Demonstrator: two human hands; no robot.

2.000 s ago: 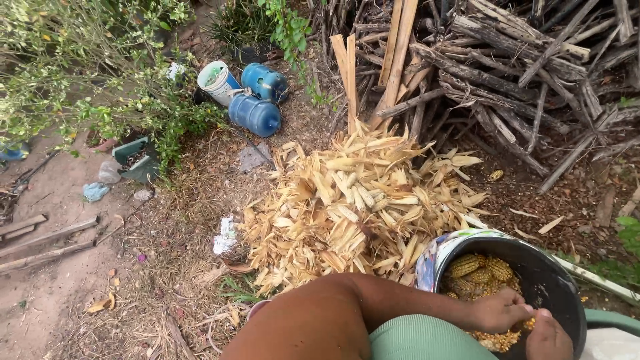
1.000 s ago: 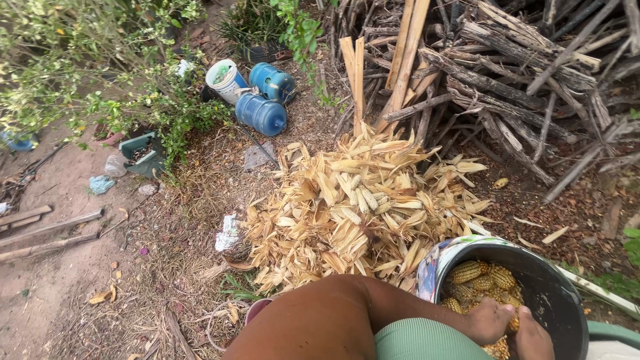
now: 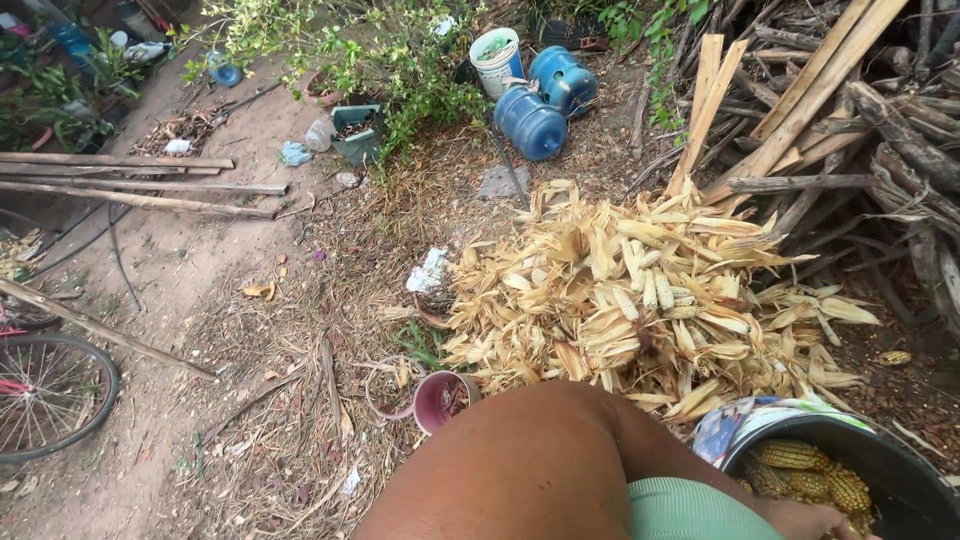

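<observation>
My left hand [image 3: 814, 519] is at the bottom right edge, low over the black bucket [image 3: 911, 480], partly cut off by the frame, so what its fingers hold cannot be made out. Yellow corn cobs [image 3: 814, 472] with kernels on them lie inside the bucket, right beside the hand. My right hand is out of view. Dry corn husks [image 3: 585, 300] form a large heap beyond my bent limb, and several pale, bare cobs [image 3: 660, 289] rest on top. A printed cloth or sheet [image 3: 724, 427] lies along the bucket's left rim.
Stacked firewood [image 3: 892, 150] and planks [image 3: 795, 97] stand behind the heap. Blue water jugs [image 3: 531, 124] and a white bucket [image 3: 496, 64] are farther back. A pink pot [image 3: 442, 401] is near my limb. Poles [image 3: 142, 199] and a bicycle wheel [image 3: 52, 397] lie to the left.
The view has swung left, so the bucket now sits at the bottom right corner. Both hands showed together in the bucket earlier; now only part of my left hand shows.
</observation>
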